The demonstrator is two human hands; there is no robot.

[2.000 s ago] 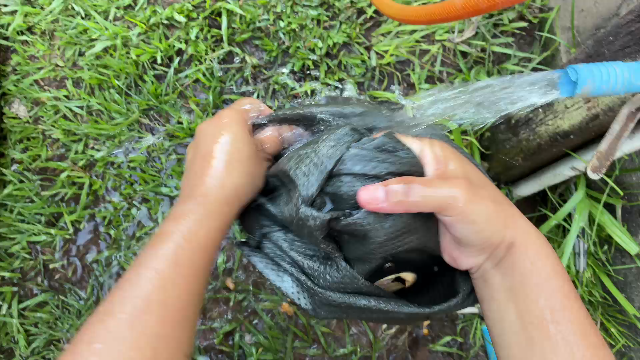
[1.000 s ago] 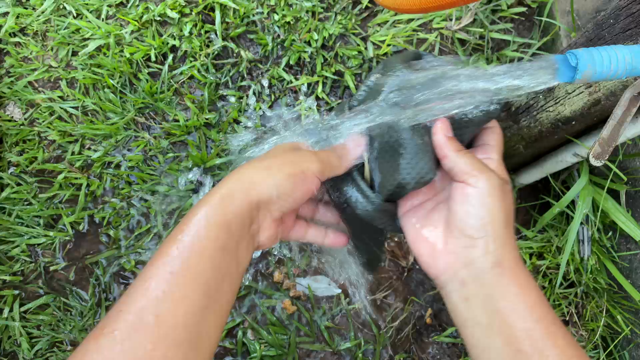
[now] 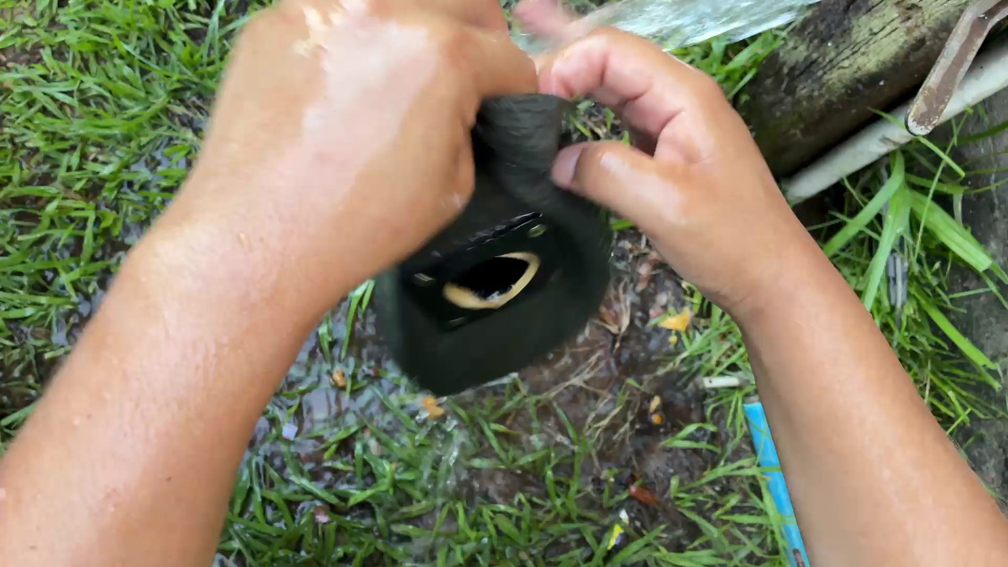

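Note:
Both hands hold a wet black piece of fabric, which hangs below them over the grass and carries a black plate with a pale-rimmed oval opening. My left hand grips its upper left part, back of the hand facing the camera; its fingertips are hidden. My right hand pinches the upper right edge between thumb and curled fingers. Just beyond the hands, a stream of water runs in from the top. What kind of article the fabric is cannot be told.
Wet grass and muddy ground lie beneath. At the upper right are a weathered log, a whitish pipe and a rusty metal bar. A blue strip lies by my right forearm.
Both hands have moved up in the view with the fabric, which now hangs down and shows its oval opening. The blue hose end seen earlier is out of view.

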